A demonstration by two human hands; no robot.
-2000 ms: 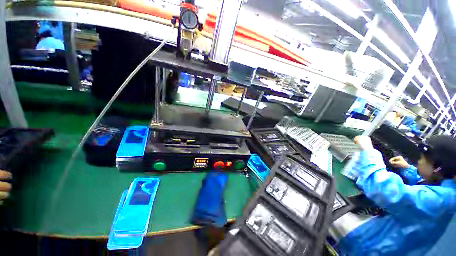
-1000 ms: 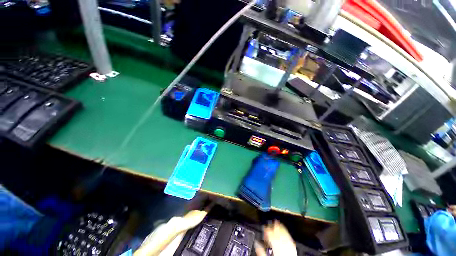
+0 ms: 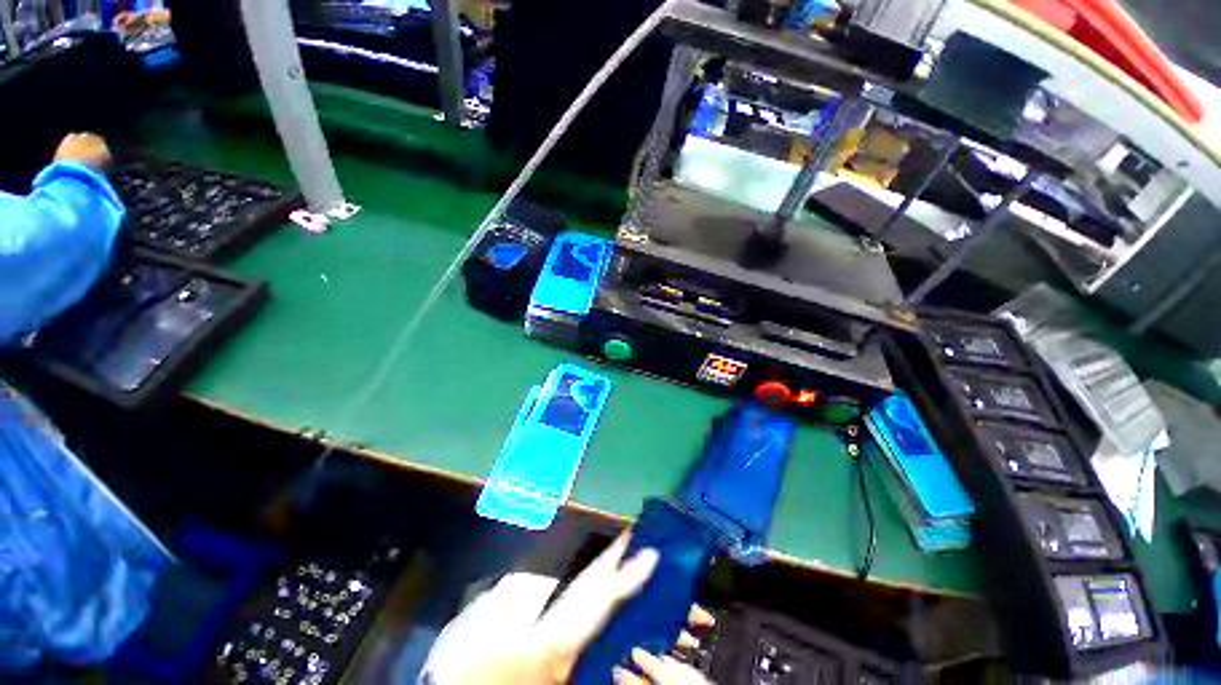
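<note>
My left hand (image 3: 536, 629) is at the bottom centre, its thumb on a dark-blue back cover (image 3: 652, 582) that it holds tilted. More fingertips (image 3: 670, 658) show at the cover's lower right side, cut off by the bottom edge; they look like my right hand, but its grip is unclear. The held cover's upper end overlaps the near end of a deeper-blue pile (image 3: 745, 468) at the bench edge. A black phone tray (image 3: 790, 653) lies below, partly hidden.
The press (image 3: 737, 335) stands beyond, with light-blue sheets left (image 3: 568, 284), in front (image 3: 546, 448) and right (image 3: 921, 468). Black trays lie right (image 3: 1024, 459) and left (image 3: 147, 328). A small-parts tray (image 3: 301, 616) is below the bench. A blue sleeve (image 3: 60, 241) reaches in from the left. An air hose slants across.
My left hand has moved up and right and now holds the dark-blue cover. The black tray is more hidden. Another person's arm has come in at the left. The view has shifted slightly.
</note>
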